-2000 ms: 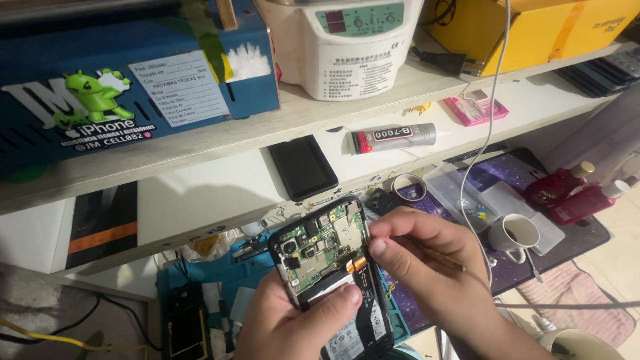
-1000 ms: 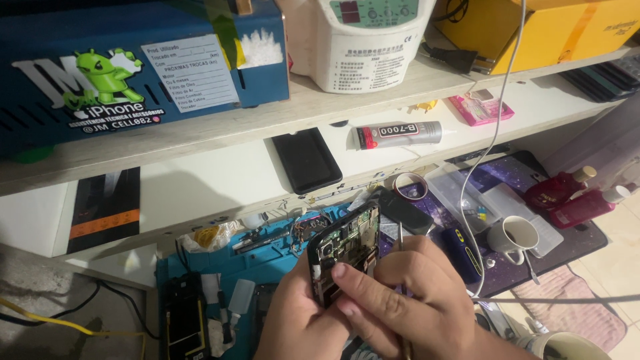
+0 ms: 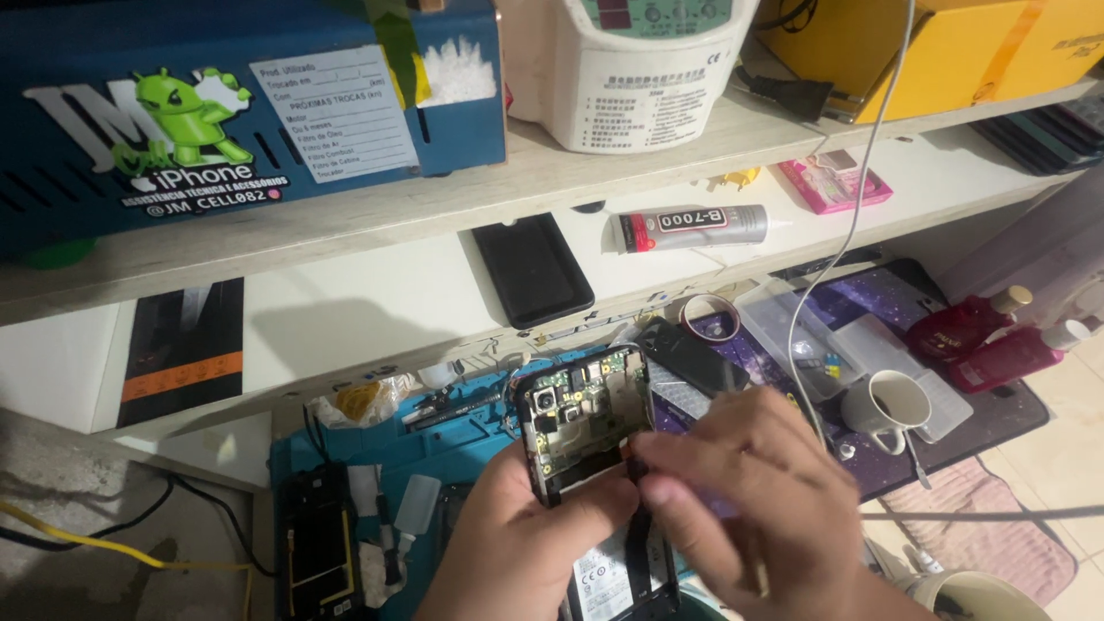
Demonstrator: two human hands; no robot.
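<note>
An opened smartphone is tilted above the bench, its circuit board, camera and battery exposed. My left hand grips the phone by its lower left side, the thumb lying across the middle. The fingertips of my right hand pinch the dark flex cable with an orange end, near the board's lower edge. A thin rod-like tool seems tucked in my right hand, mostly hidden by the fingers.
A blue repair mat bears a dark phone frame and small tools. On the shelf lie a black phone and a glue tube. To the right are a mug, plastic trays and red bottles. A loose white cable hangs down.
The phone has turned back to show its board and battery, which my hands largely covered one second ago. My right hand has moved from over the phone to the flex cable.
</note>
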